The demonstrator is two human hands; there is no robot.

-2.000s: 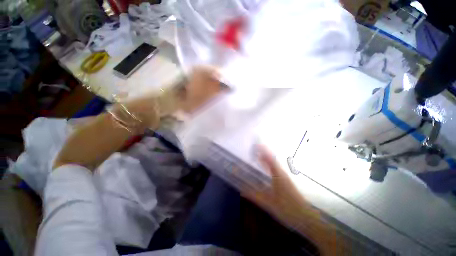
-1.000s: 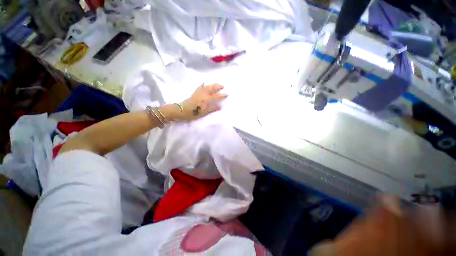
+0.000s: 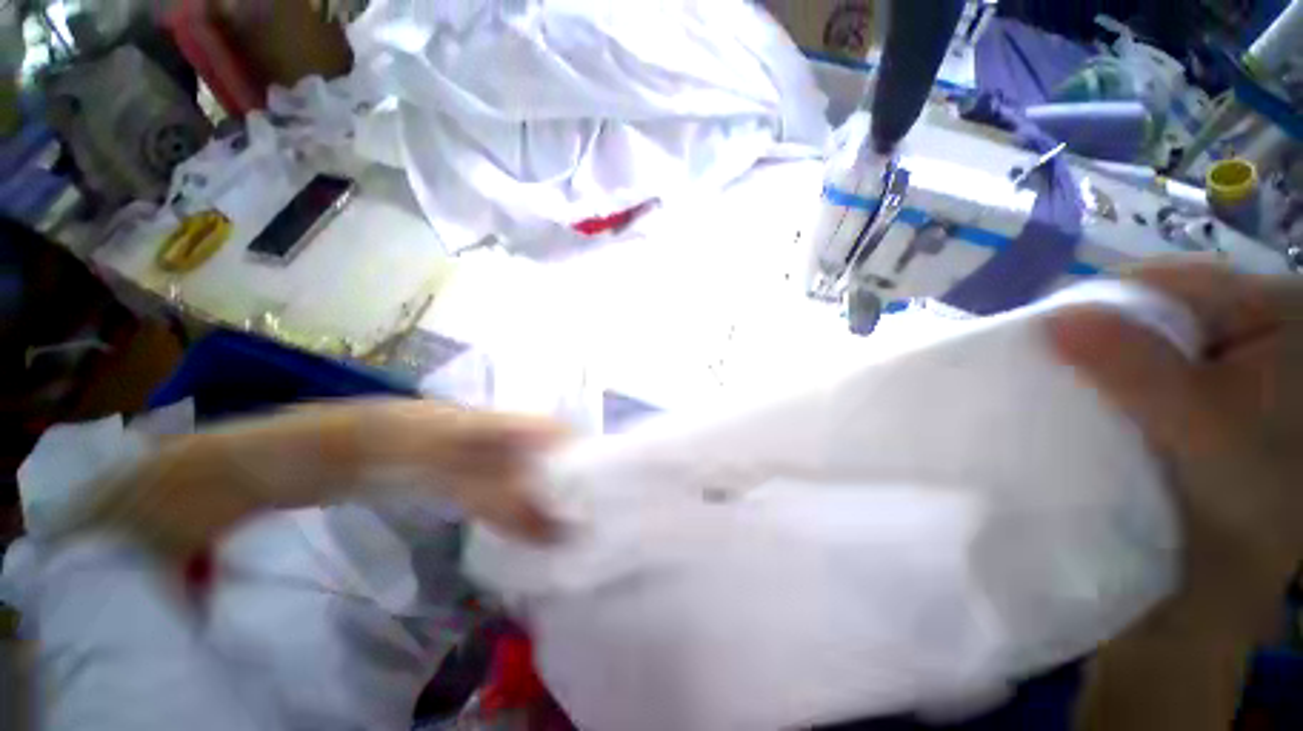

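Note:
A white garment piece (image 3: 829, 543) is stretched between my hands in front of the table's front edge, blurred by motion. My left hand (image 3: 507, 464) grips its left end; the fingers are blurred. My right hand (image 3: 1172, 357) holds its upper right end, below the sewing machine head. The white sewing machine (image 3: 943, 229) with a blue stripe stands at the upper right, its lamp glaring on the table (image 3: 529, 307). Another white cloth heap (image 3: 572, 100) with a small red patch (image 3: 615, 220) lies at the back of the table.
A phone (image 3: 302, 219) and a yellow ring-shaped item (image 3: 195, 240) lie on the table's left. White cloth (image 3: 129, 628) with red parts hangs at the lower left. A purple cloth strip (image 3: 1036, 243) hangs on the machine. A yellow spool (image 3: 1230, 182) stands at the far right.
My right hand has come up from the lower right and taken hold of the cloth. My left hand has moved down off the table. The white piece is now lifted and spread between them.

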